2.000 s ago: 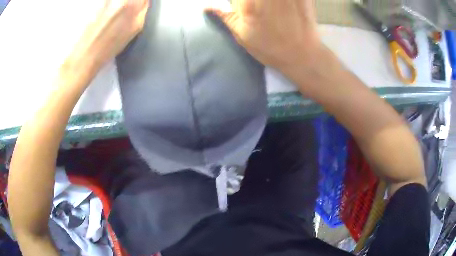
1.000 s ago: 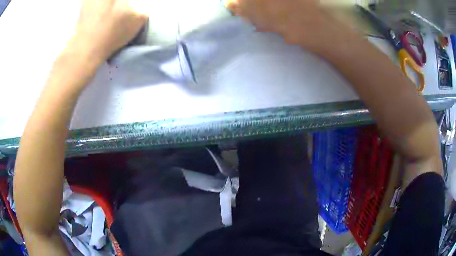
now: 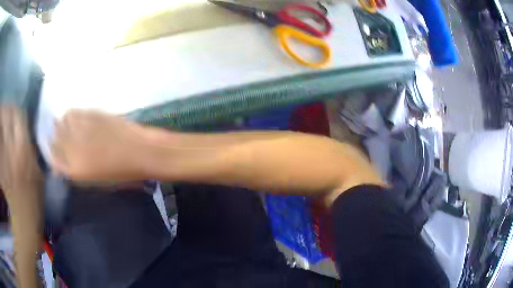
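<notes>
A grey fabric piece (image 3: 22, 73) lies at the far left over the table edge and is blurred. My right hand (image 3: 84, 147) is at its right side, blurred, at the front edge of the white table (image 3: 225, 53). My left hand (image 3: 16, 149) is at the far left, blurred and partly cut off by the picture's edge. I cannot tell whether either hand grips the fabric. Part of the sewing machine's metal foot area (image 3: 40, 8) shows at the top left in the glare.
Scissors with red and orange handles (image 3: 304, 45) lie on the table, beside a small dark tray (image 3: 378, 35). Blue (image 3: 292, 222) and red (image 3: 323, 230) baskets are below. Grey fabric heaps (image 3: 402, 152) and a white round container (image 3: 478, 163) are at the right.
The view has swung right, so the scissors and table now show further left. Both hands have come down from the machine area to the table's front edge at the left.
</notes>
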